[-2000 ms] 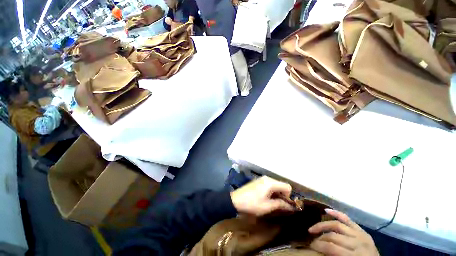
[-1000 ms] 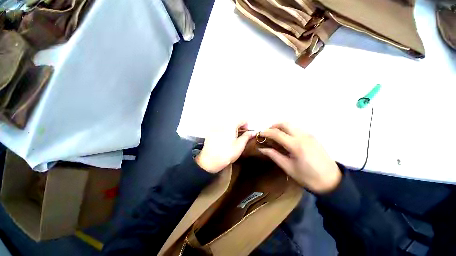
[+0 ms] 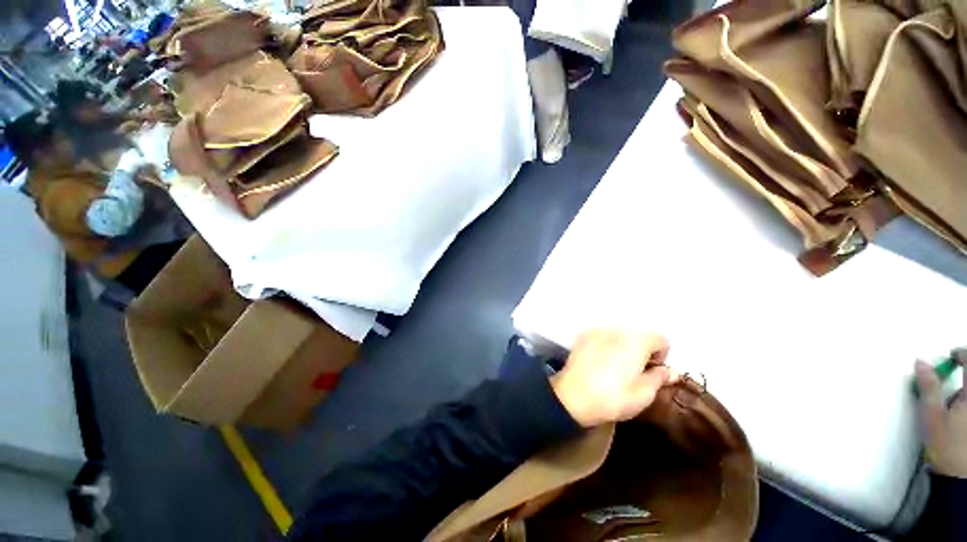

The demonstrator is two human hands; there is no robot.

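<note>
The open brown bag (image 3: pixel 573 466) is at the bottom centre, against the white table's near edge, with its dark inside and a small pale label (image 3: pixel 618 513) showing. My left hand (image 3: pixel 615 379) pinches the bag's top edge at the far end, beside a small metal ring (image 3: pixel 691 387). My right hand (image 3: pixel 947 423) is at the right rim, partly cut off, with its fingers on the green-handled tool (image 3: pixel 944 371). Most of the tool is hidden or out of frame.
Brown bag pieces lie on the white table (image 3: pixel 636 244) at upper right, with dark tabs sticking out. Another white-covered table (image 3: pixel 424 201) holds more bags. An open carton (image 3: pixel 255 371) stands on the floor at left. A person in an orange-brown top (image 3: pixel 76 217) sits beyond it.
My right hand has left the bag's ring end and moved right to the green tool. My left hand still pinches the bag edge. The view has swung to the left.
</note>
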